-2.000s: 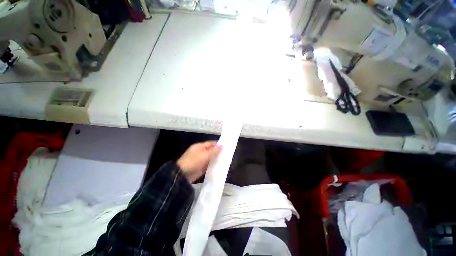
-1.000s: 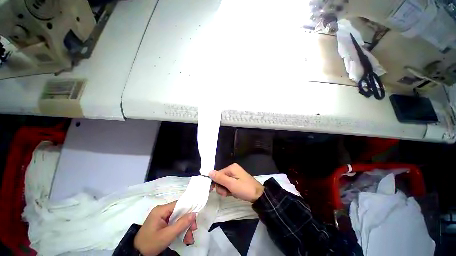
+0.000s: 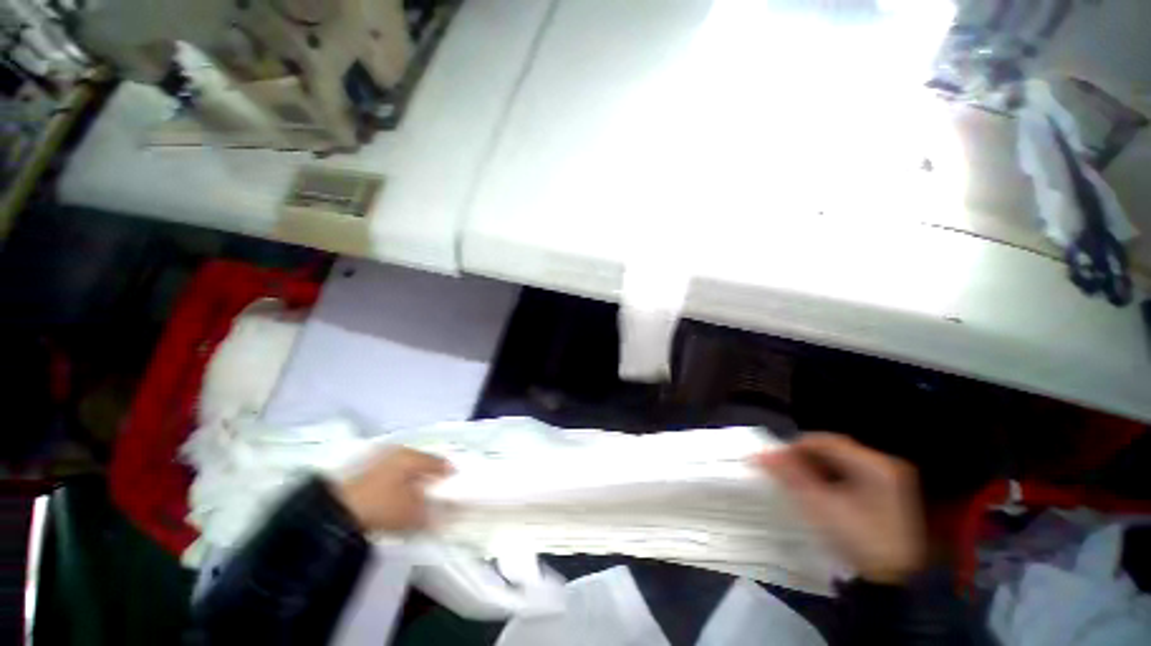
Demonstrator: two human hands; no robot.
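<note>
A layered pile of white strips [image 3: 619,492] lies across my lap. My left hand [image 3: 394,490], blurred, grips white strip fabric at the pile's left part. My right hand [image 3: 858,502], also blurred, pinches the right end of the top strip with thumb and finger. The strip is stretched flat along the pile between my hands. Another white strip [image 3: 649,338] hangs over the table's front edge. Pointed white panels [image 3: 593,613] lie on my lap below the pile. No thread snips can be made out.
The white machine table [image 3: 555,259] runs across above my hands. Black shears [image 3: 1096,246] lie on white cloth at its right. Sewing machines [image 3: 341,63] stand at left and upper right. A white board [image 3: 391,334] and red baskets [image 3: 158,429] with white fabric are below.
My hands have moved apart, from the hanging strip down to the two sides of the pile. The hanging strip now ends short below the table edge. The view has shifted left.
</note>
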